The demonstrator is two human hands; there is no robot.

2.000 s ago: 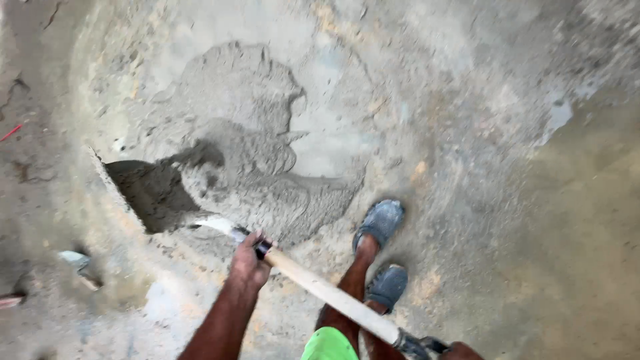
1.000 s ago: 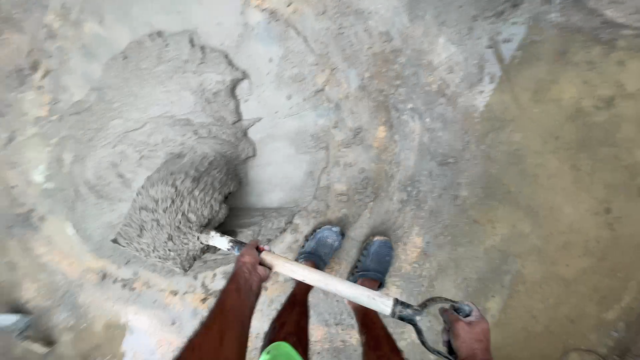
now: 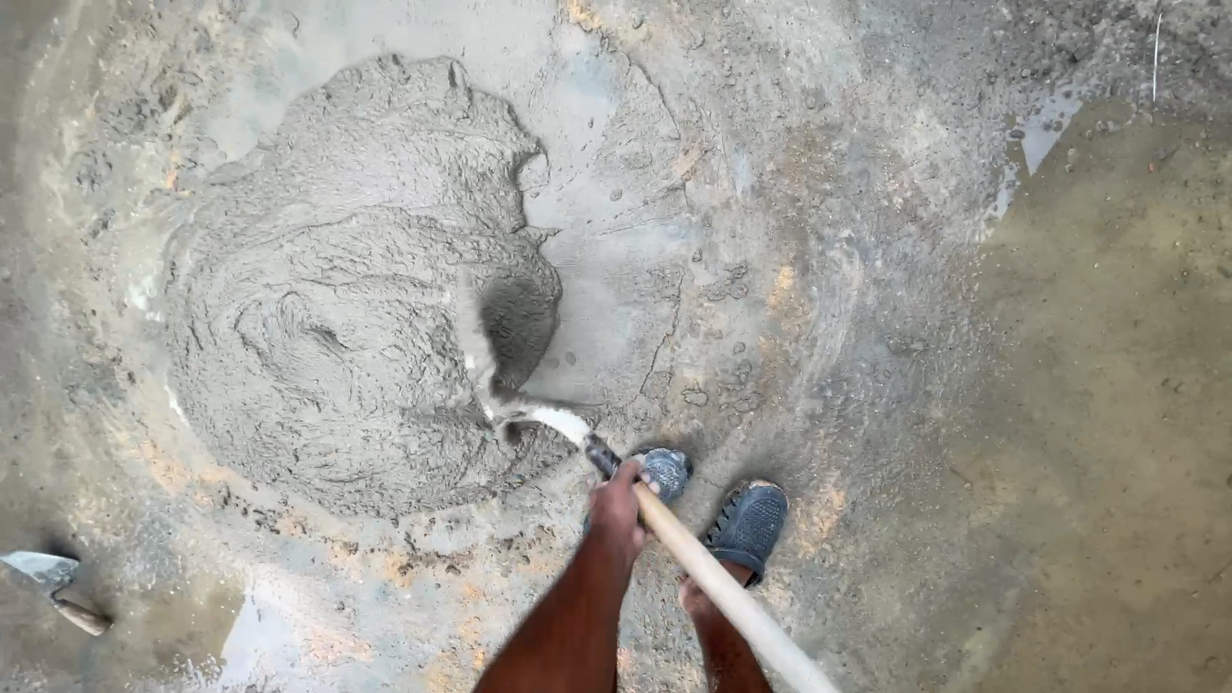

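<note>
A shovel with a wooden shaft (image 3: 722, 587) runs from the lower right up to a heap of wet mortar or concrete (image 3: 366, 269). Around the shaft's upper end, near the dark collar, my left hand (image 3: 618, 510) is closed. The mortar-coated shovel blade (image 3: 486, 337) stands tilted on its edge at the right side of the heap, beside a dark hollow or shadowed face. My right hand is out of view, as is the handle end of the shovel.
My feet in blue-grey clogs (image 3: 751, 525) stand just right of the shovel's collar. A trowel (image 3: 60, 587) lies on the floor at the lower left. Shallow brownish water (image 3: 1116, 404) covers the floor at the right, and a smaller puddle (image 3: 207, 616) lies at the lower left.
The shovel blade, at the heap's lower left before, is now at its right side. The load of mortar seen on it one second ago has come off. My right hand has left the view.
</note>
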